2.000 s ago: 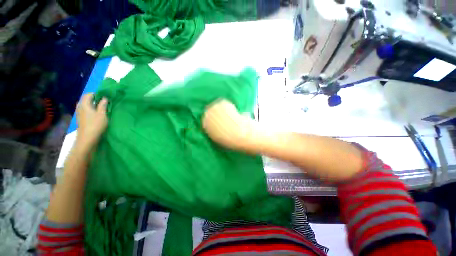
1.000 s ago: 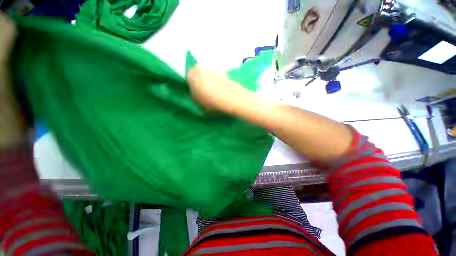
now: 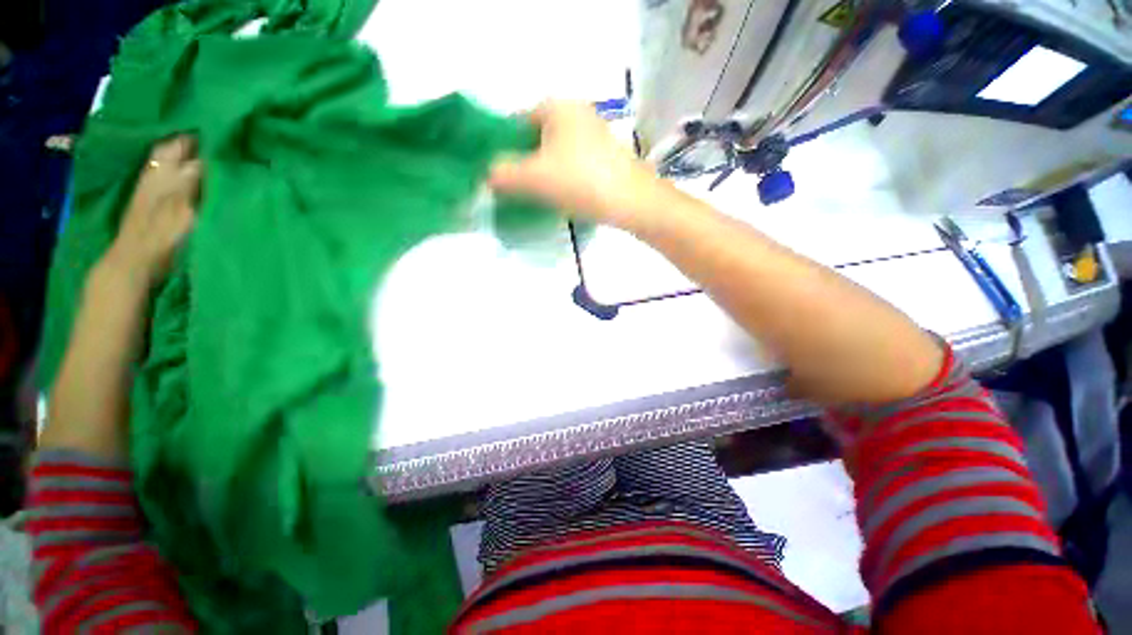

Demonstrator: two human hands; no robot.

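Observation:
A large bright green cloth [image 3: 279, 261] lies in folds over the left part of the white table and hangs down over its front edge. My left hand [image 3: 164, 205] is on the cloth at the far left, its fingers partly hidden in the folds. My right hand [image 3: 565, 168] holds a corner of the cloth between thumb and fingers, left of the sewing machine's needle area; it is slightly blurred. The sewing machine head [image 3: 819, 75] stands at the upper right, with a small blue knob [image 3: 776, 186] by the foot. No cloth is under the foot.
Blue-handled snips [image 3: 987, 279] lie on the table at the right, beside a slim grey tool [image 3: 1028, 279]. A small tray with a yellow-orange item [image 3: 1086, 267] is at the far right. A measuring strip [image 3: 596, 434] runs along the table's front edge.
The cloth, spread wide and lifted before, now hangs in narrower folds at the left. My left hand is back in clear view on it. My right hand has moved right, nearer the machine, with a corner.

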